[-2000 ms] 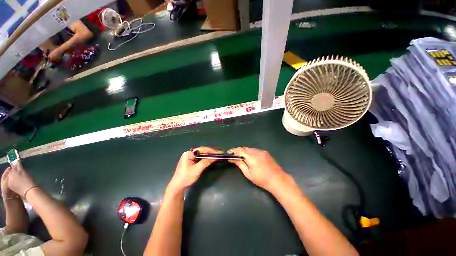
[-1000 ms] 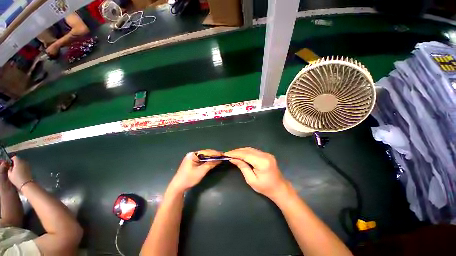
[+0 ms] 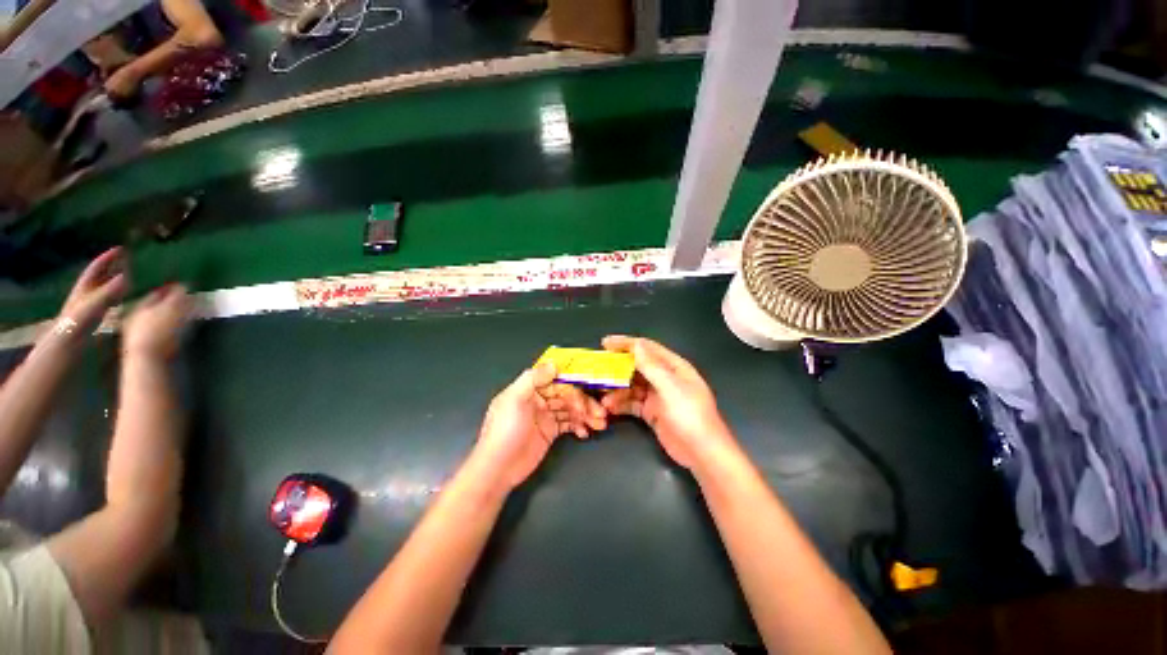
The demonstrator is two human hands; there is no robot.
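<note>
A phone unit with a bright yellow face (image 3: 589, 366) is held up above the dark green bench, in front of me. My left hand (image 3: 527, 420) grips its left end, with the fingers curled beneath it. My right hand (image 3: 660, 392) grips its right end with thumb and fingers. The yellow face is turned towards me and its far side is hidden. Both hands are bare.
A beige desk fan (image 3: 845, 256) stands behind right, its cord running to a yellow connector (image 3: 914, 576). Stacked trays (image 3: 1052, 346) rise at right. A red corded device (image 3: 305, 508) lies left. The green conveyor (image 3: 486, 192) carries a circuit board unit (image 3: 383, 227). Another person's arms (image 3: 143, 422) reach in at left.
The held unit was edge-on and dark; now its yellow face shows. Both my hands still hold it. The conveyor unit has moved right. The other person's hands have moved towards the conveyor.
</note>
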